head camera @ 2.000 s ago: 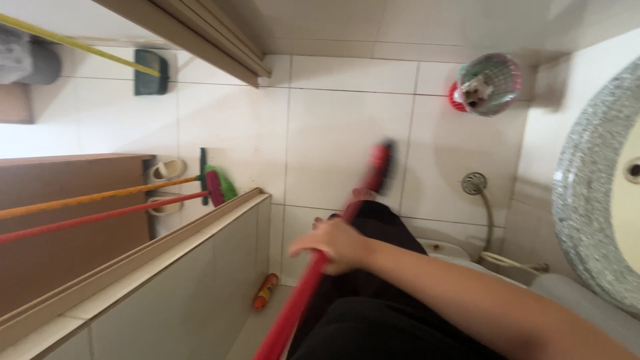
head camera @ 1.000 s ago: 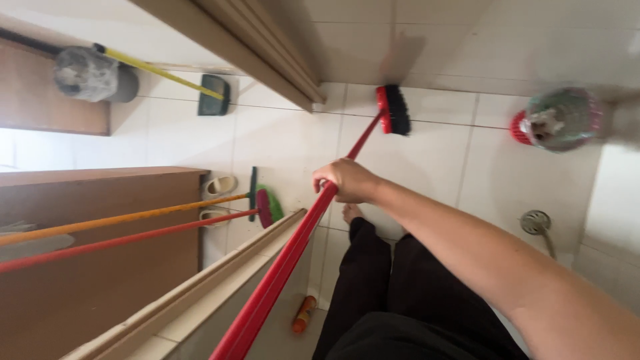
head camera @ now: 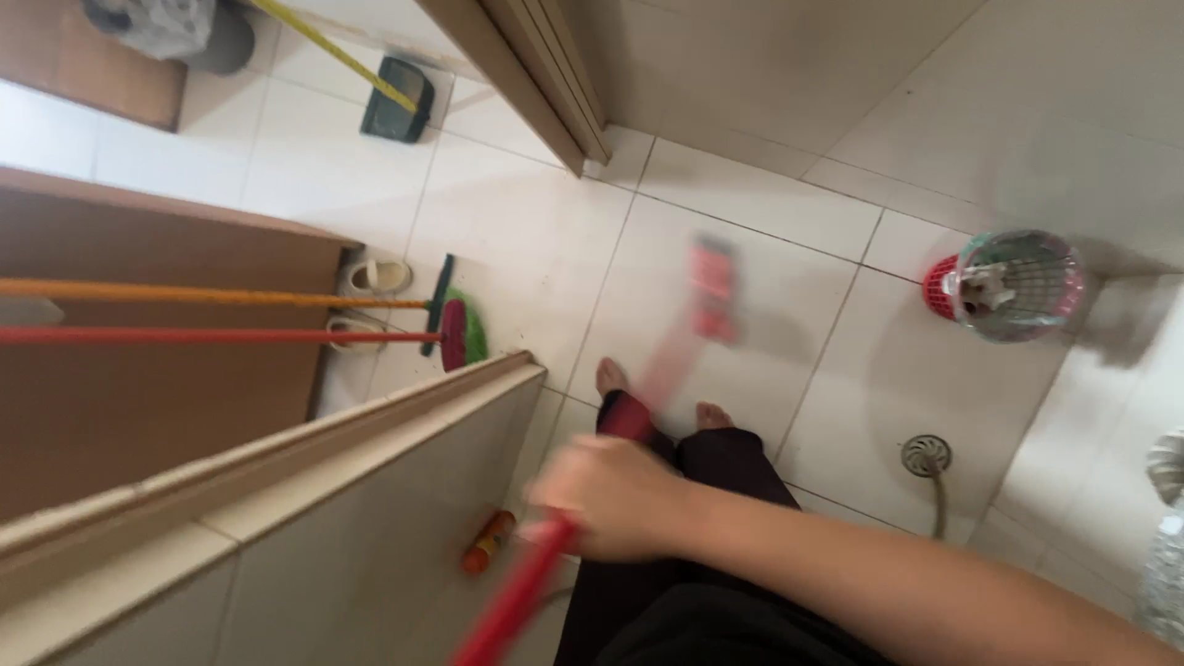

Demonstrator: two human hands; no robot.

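My right hand (head camera: 610,499) is closed around the red pole (head camera: 518,592) of a long-handled floor brush, in front of my dark trousers. The brush head (head camera: 712,287) is blurred by motion and lies over the white floor tiles, just beyond my bare feet (head camera: 712,415). It looks red with a dark end; whether its bristles touch the floor I cannot tell. The pole runs from the head down through my hand to the bottom edge. My left hand is out of view.
At the right stand a red plastic basket (head camera: 942,288) with a clear bag and a floor drain (head camera: 926,455) with a hose. An orange bottle (head camera: 488,541) lies beside the low tiled wall (head camera: 388,518). Beyond it are brooms (head camera: 453,335), pale slippers (head camera: 379,276) and a dustpan (head camera: 398,100).
The brush head has come away from the far wall's base toward my feet and is now blurred. My right hand has kept its hold on the pole.
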